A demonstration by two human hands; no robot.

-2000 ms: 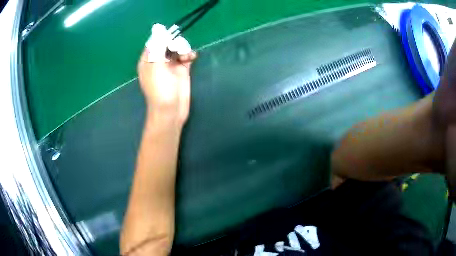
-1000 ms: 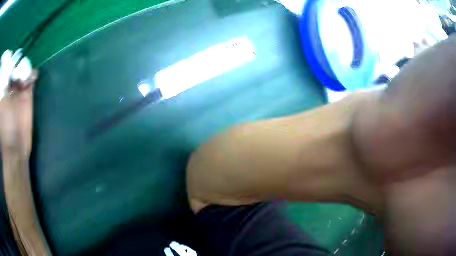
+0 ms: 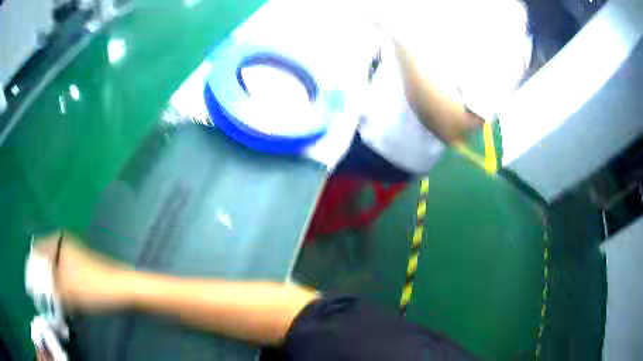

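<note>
My right hand (image 3: 81,275) is at the left edge, blurred, with white finger cots (image 3: 41,278) on its fingers. Its bare forearm crosses the mat from a dark sleeve at the bottom. A thin dark line shows by the hand; I cannot tell whether it is held. White-tipped fingers (image 3: 49,337) at the lower left corner, cut off and blurred, look like my left hand; its grip is hidden. A dark blurred strip (image 3: 163,222), which looks like the die-cut pads, lies on the dark green mat (image 3: 240,236) beyond my right forearm.
A blue reel (image 3: 264,144) lies on a white surface at the bench's far end. Beyond it is another person in white (image 3: 402,134) with a bare forearm showing. A red stool-like object (image 3: 359,204) stands beside the bench. Yellow-black tape (image 3: 416,247) marks the green floor. The glossy green belt (image 3: 92,148) runs at left.
The view has swung right, bringing the floor and other person into sight. My right hand has moved from the near right to the far left. The white label-like piece on the mat no longer shows.
</note>
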